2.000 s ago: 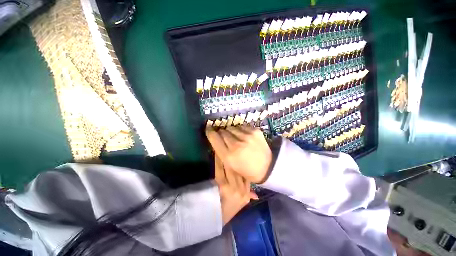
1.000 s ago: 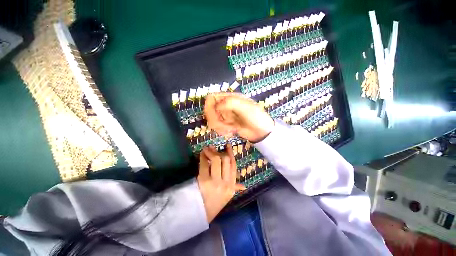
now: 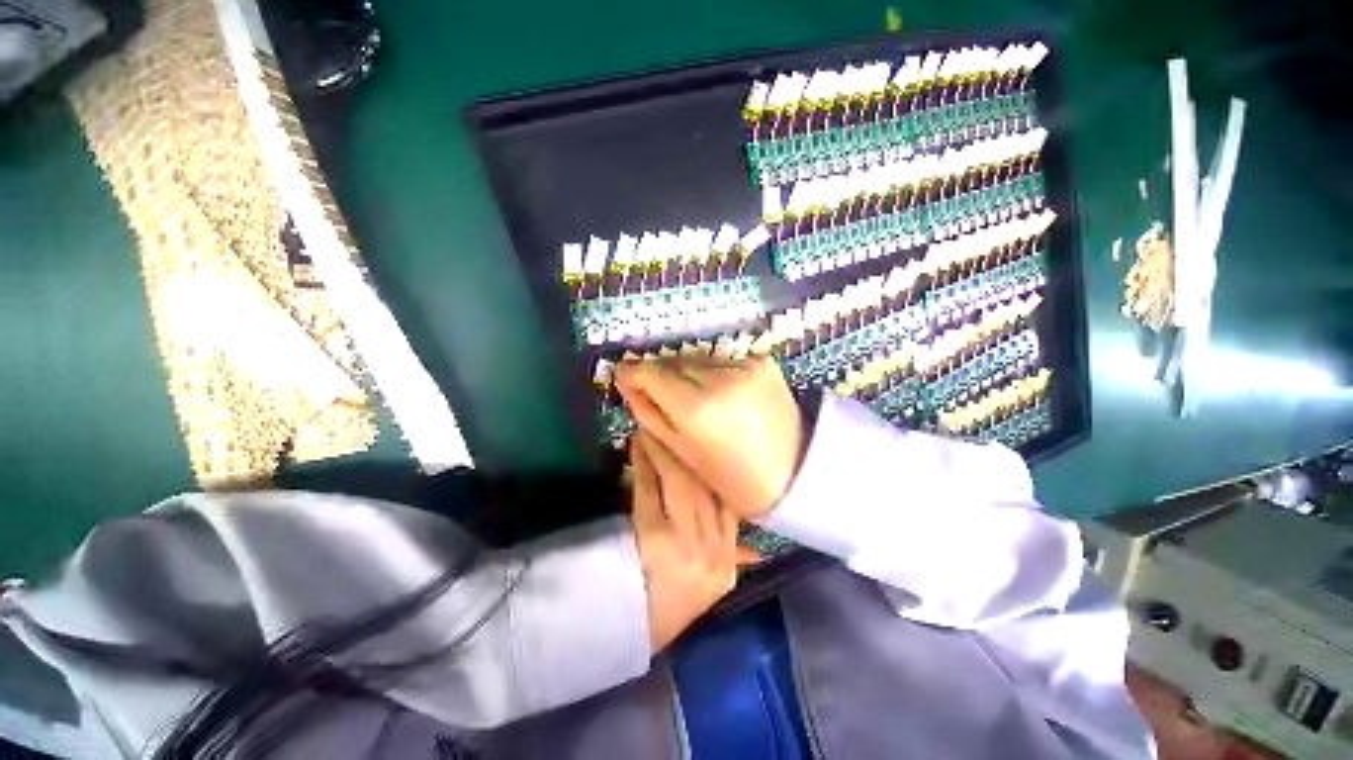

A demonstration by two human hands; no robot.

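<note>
The black tray (image 3: pixel 623 156) lies in front of me with slanting rows of small green circuit boards (image 3: pixel 668 315) that carry dark stems and white or tan tips (image 3: pixel 853 312). My right hand (image 3: pixel 723 423) is over the lower left rows, its fingertips bunched at the tips of one row. What they pinch, if anything, is hidden. My left hand (image 3: pixel 683 557) is just below, partly under my right hand, with its fingers pointing up at the same row. Its fingertips are covered and the boards beneath both hands are hidden.
A tan patterned sheet (image 3: pixel 208 297) with a long white strip (image 3: pixel 349 282) lies left of the tray, near a black round object (image 3: pixel 334 52). Right of the tray are loose tan bits (image 3: pixel 1147 279) and crossed white strips (image 3: pixel 1187 223). A grey knobbed box (image 3: pixel 1239 609) stands at lower right.
A second ago my right hand was raised over the upper left row, apart from my left hand. It has come down and now overlaps my left hand. The view has shifted too.
</note>
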